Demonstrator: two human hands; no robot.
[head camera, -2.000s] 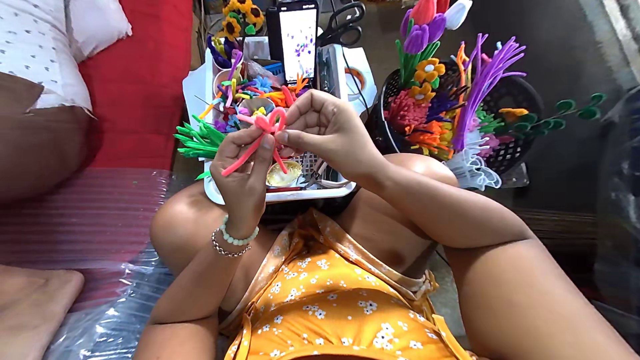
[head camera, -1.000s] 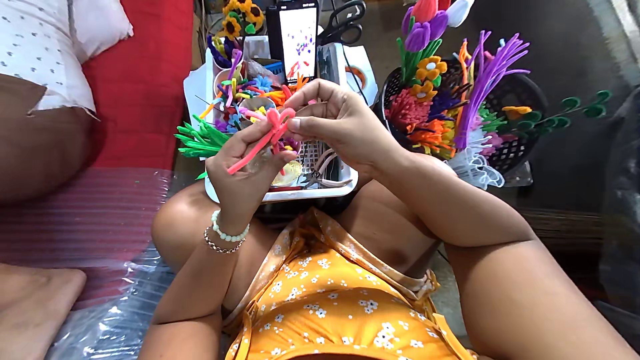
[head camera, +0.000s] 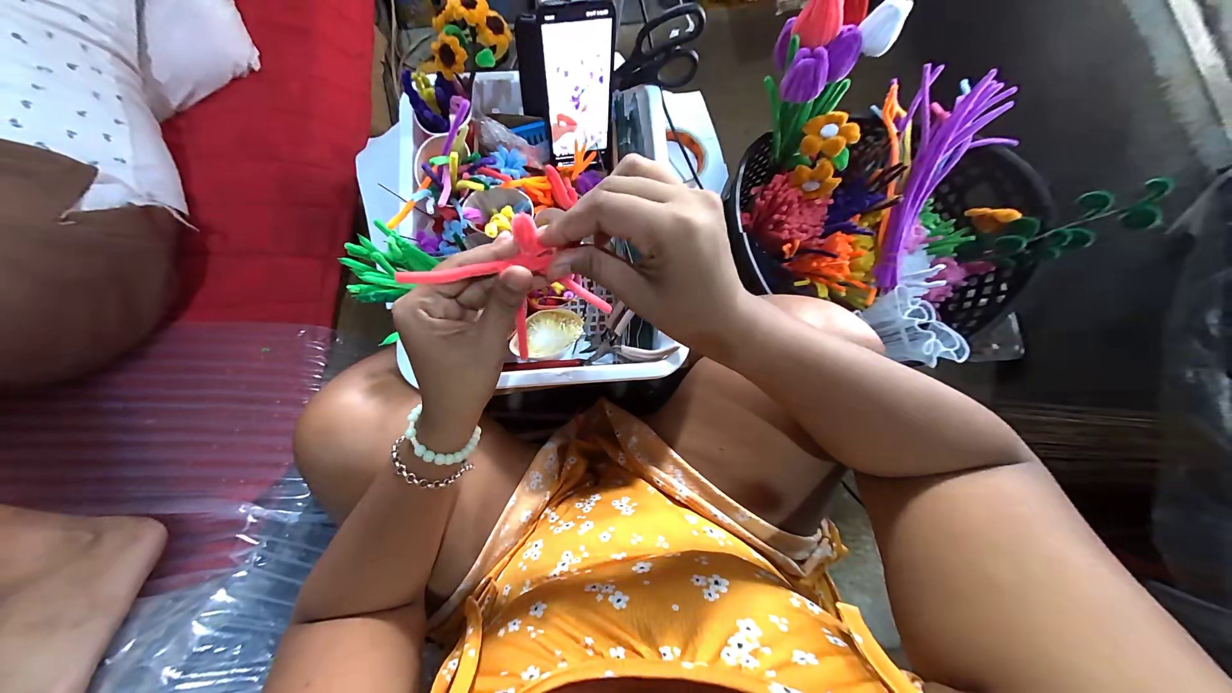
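Pink-red pipe cleaners (head camera: 525, 252), bent into a small loop with several loose ends, are held in the air over a white plastic tray. My left hand (head camera: 457, 308) pinches them from the left between thumb and fingers, one end sticking out leftward past the fingers. From the right, my right hand (head camera: 654, 250) grips the piece beside the loop with thumb and forefinger. Below the hands the white tray (head camera: 539, 377) holds many coloured pipe-cleaner pieces, a small round dish (head camera: 549, 332) and metal pliers (head camera: 616, 342).
A phone (head camera: 577, 87) with its screen lit stands at the tray's back, beside black-handled scissors (head camera: 664, 48). Green pipe cleaners (head camera: 380, 265) jut out on the left. At right, a black basket (head camera: 1006, 183) holds pipe-cleaner flowers. Another person's leg (head camera: 77, 279) rests on the left.
The pink-red piece has turned in my fingers: its long end now points left and other ends spread downward, where it slanted down-left before. Both hands still hold it.
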